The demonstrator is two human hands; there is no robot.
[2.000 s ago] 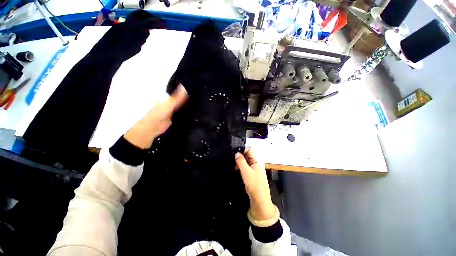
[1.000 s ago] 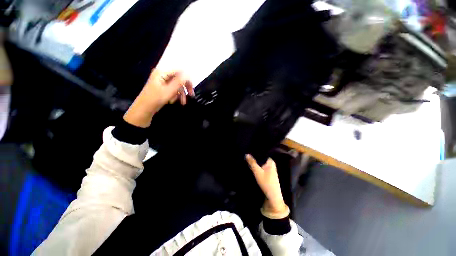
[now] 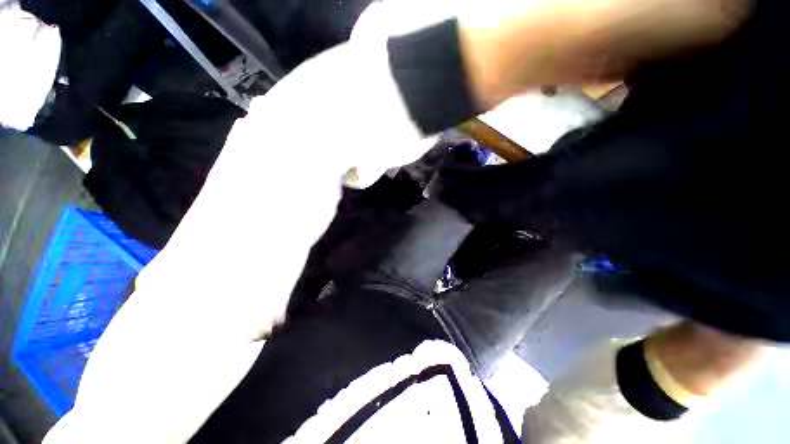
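Observation:
A large black garment piece [image 3: 676,173] is raised close to the camera at the right, blurred. My left hand [image 3: 598,43] reaches across the top to the garment's upper edge; its fingers are blurred and partly hidden by the cloth, which hangs from there. My right hand [image 3: 706,357] is at the lower right, just below the garment's lower edge, badly blurred; its fingers cannot be made out. No beads show clearly on the cloth. The sewing machine is not in view.
A blue plastic crate [image 3: 74,290] stands on the floor at the left. A black cloth heap [image 3: 165,156] lies above it. Part of a tan wooden edge [image 3: 495,139] shows under my left wrist. My dark-clad lap [image 3: 346,347] is below.
The view has swung down and left, and the machine and white table have mostly gone from it. The black garment has been lifted from lap and table towards the right. Both hands have moved right.

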